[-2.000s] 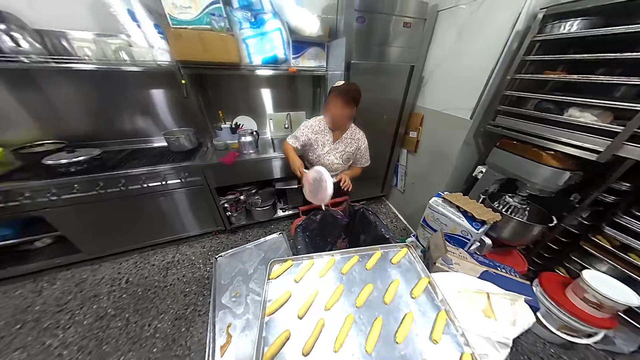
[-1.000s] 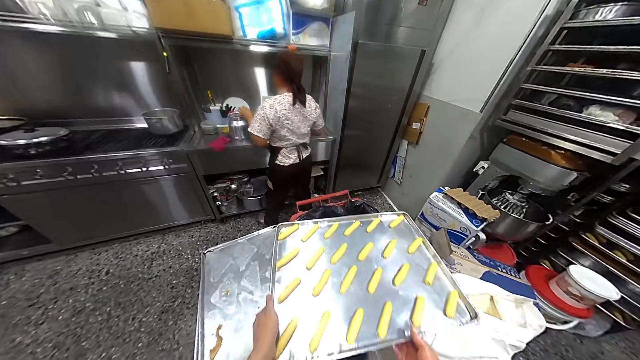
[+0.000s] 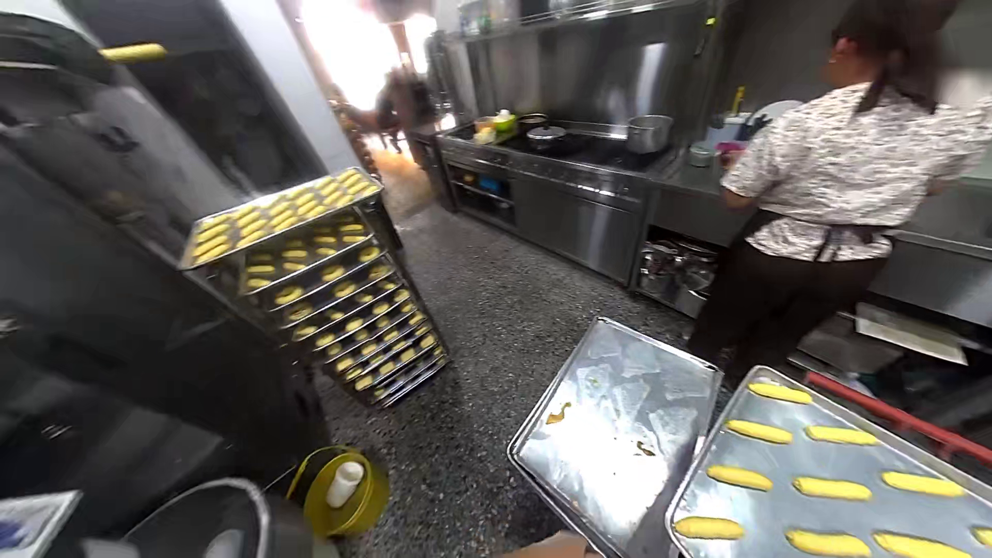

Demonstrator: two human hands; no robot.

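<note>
Long yellow strips of dough lie in spaced rows on a metal baking tray [image 3: 775, 465] at the lower right. To its left, partly under its edge, is a second metal tray [image 3: 620, 411] with smears and brown scraps. Only a small part of my left hand [image 3: 550, 547] shows at the bottom edge, near the smeared tray; its fingers and any grip are hidden. My right hand is out of view. At the left stands a tray rack [image 3: 372, 294] loaded with yellow dough pieces, with a full baking tray [image 3: 283, 213] across its top.
A person [image 3: 837, 170] in a patterned shirt stands at the steel counter, back turned. Behind are a stove [image 3: 542, 167] and a steel pot [image 3: 649, 133]. A yellow bucket [image 3: 364, 496] stands on the floor, beside a large grey container [image 3: 209, 519]. A red bar [image 3: 891, 415] runs behind the dough tray.
The view has swung far to the left, bringing the rack and yellow bucket into sight. Two seconds ago the person faced this way with a pale round item; now the back is turned.
</note>
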